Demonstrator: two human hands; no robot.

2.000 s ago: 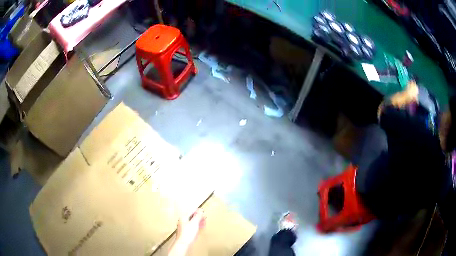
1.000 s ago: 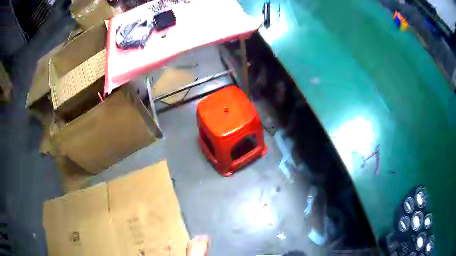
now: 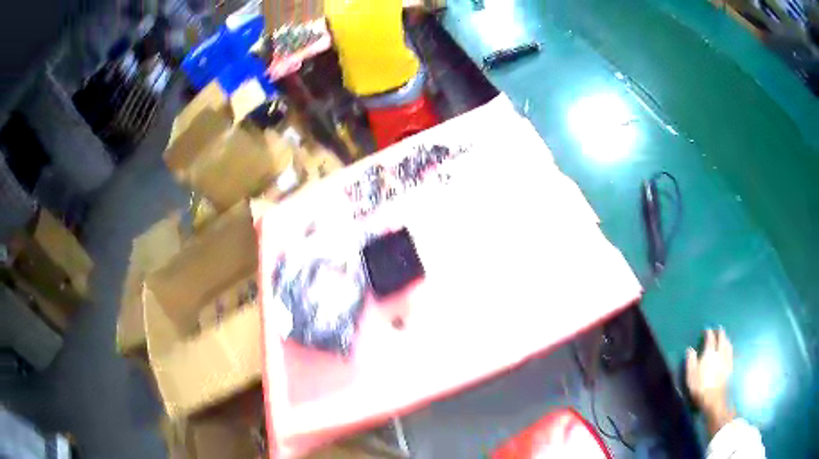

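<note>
My right hand (image 3: 712, 372) is low at the right, flat over the green bench (image 3: 718, 224), fingers apart, with nothing seen in it. My left hand is out of the picture. In front stands the red-pink tabletop (image 3: 503, 260), washed out by glare. On it lie a small black screw tray (image 3: 392, 262), a clear plastic bag of dark parts (image 3: 321, 303) left of the tray, and a jumble of small circuit boards (image 3: 400, 177) near the far edge. A dark electric screwdriver (image 3: 653, 224) with a looped cord lies on the green bench.
A red stool (image 3: 557, 439) is partly cut off at the bottom edge. Open cartons (image 3: 202, 314) stand left of the table. Beyond it is a person in a yellow top (image 3: 370, 45). A black bar-shaped thing (image 3: 512, 55) lies on the bench farther off.
The view has moved forward to the tabletop and turned. The floor cardboard and my left hand have left the picture. My right hand has appeared over the green bench.
</note>
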